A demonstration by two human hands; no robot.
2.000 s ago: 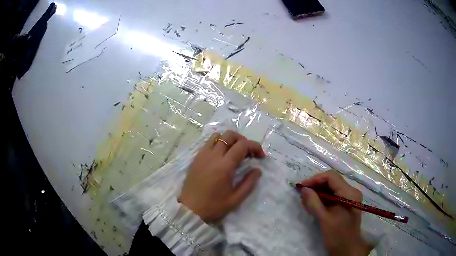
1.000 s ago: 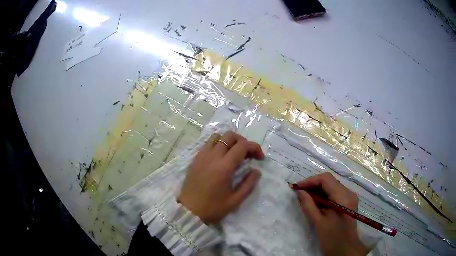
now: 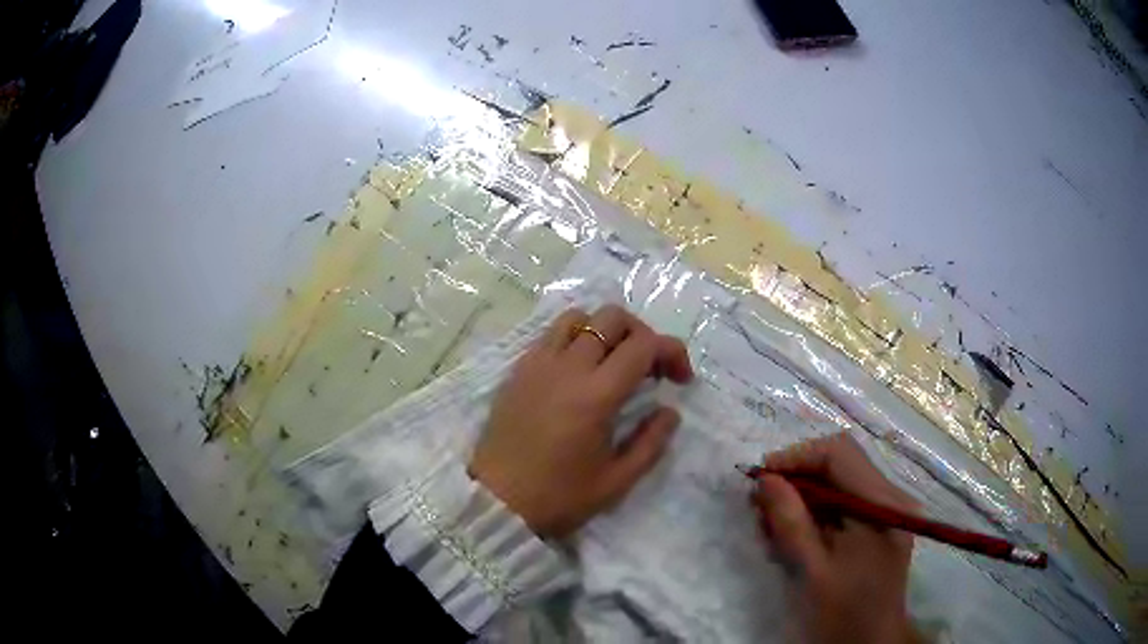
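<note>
A white garment piece (image 3: 692, 541) lies flat under both hands. My left hand (image 3: 573, 421) rests on it with the palm down, thumb apart from the fingers, holding nothing; it wears a ring and a pale gathered cuff. My right hand (image 3: 837, 535) grips a dark red pencil (image 3: 925, 520), its tip at the cloth and its metal end pointing right. The marking guide (image 3: 806, 377), with faint lines under shiny clear film, runs along the cloth's upper right edge.
A yellowed tape border (image 3: 705, 214) frames the guide above and at the left. A black phone-like rectangle (image 3: 808, 23) lies at the top edge. The white table (image 3: 957, 138) bears pen marks and glare. Dark material (image 3: 107, 57) shows at the upper left.
The view has shifted, so the table and tape sit slightly higher and further right. The pencil's rear end has swung up and right. My left hand stays flat on the cloth.
</note>
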